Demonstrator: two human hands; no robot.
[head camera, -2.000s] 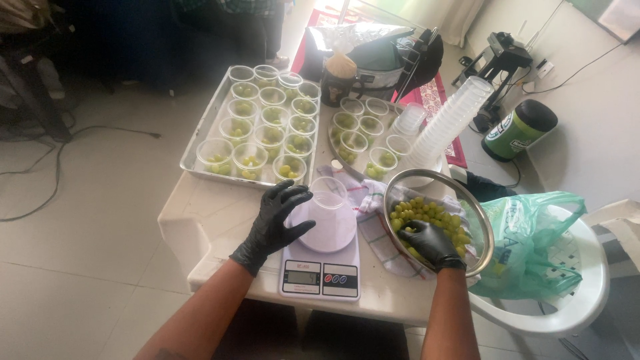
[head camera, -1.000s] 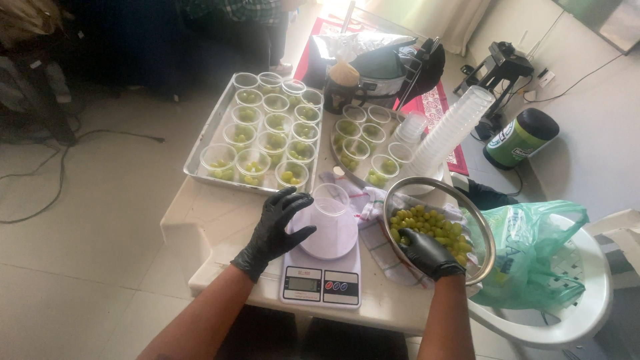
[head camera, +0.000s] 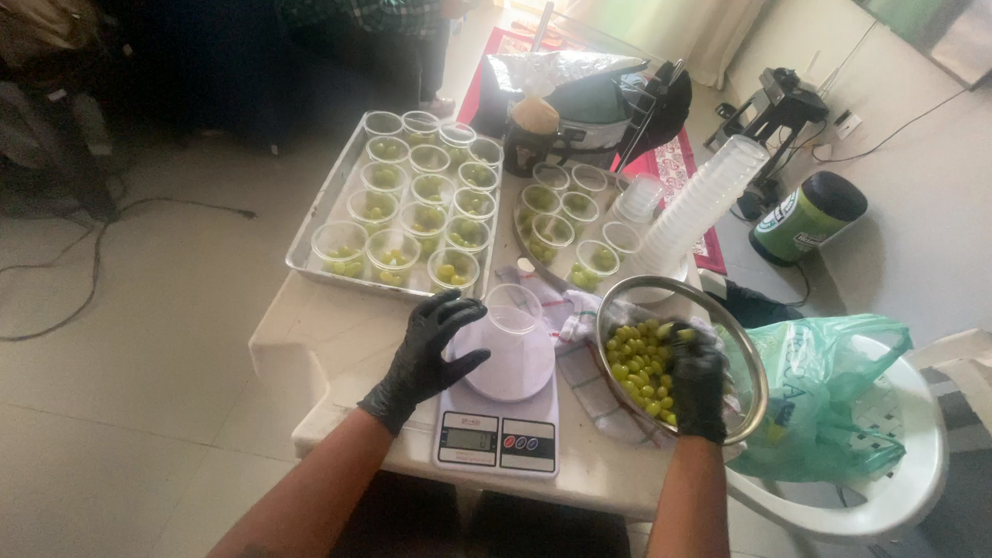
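Note:
A clear plastic cup (head camera: 511, 311) stands on the round plate of a white digital kitchen scale (head camera: 497, 434). My left hand (head camera: 428, 353), in a black glove, is beside the cup with fingers apart and holds nothing. My right hand (head camera: 697, 380), also black-gloved, is inside the rim of a round metal bowl (head camera: 756, 360) of green grapes (head camera: 637, 364). A grape or more shows at its fingertips; the exact number is unclear. Left of the bowl lies a checked cloth (head camera: 585, 372). Cups with grapes (head camera: 390, 258) fill a metal tray (head camera: 314, 232) behind my left hand.
A round tray (head camera: 535, 260) bears more cups and a tall leaning stack of plastic cups (head camera: 701, 205). A green plastic bag (head camera: 814, 403) rests on a white plastic chair (head camera: 922, 465) at right. An insulated bag (head camera: 589, 116) stands behind. A person's legs show beyond the metal tray.
My right hand has shifted from among the grapes to the right side of the bowl, with its fingers raised. My left hand stays beside the cup on the scale.

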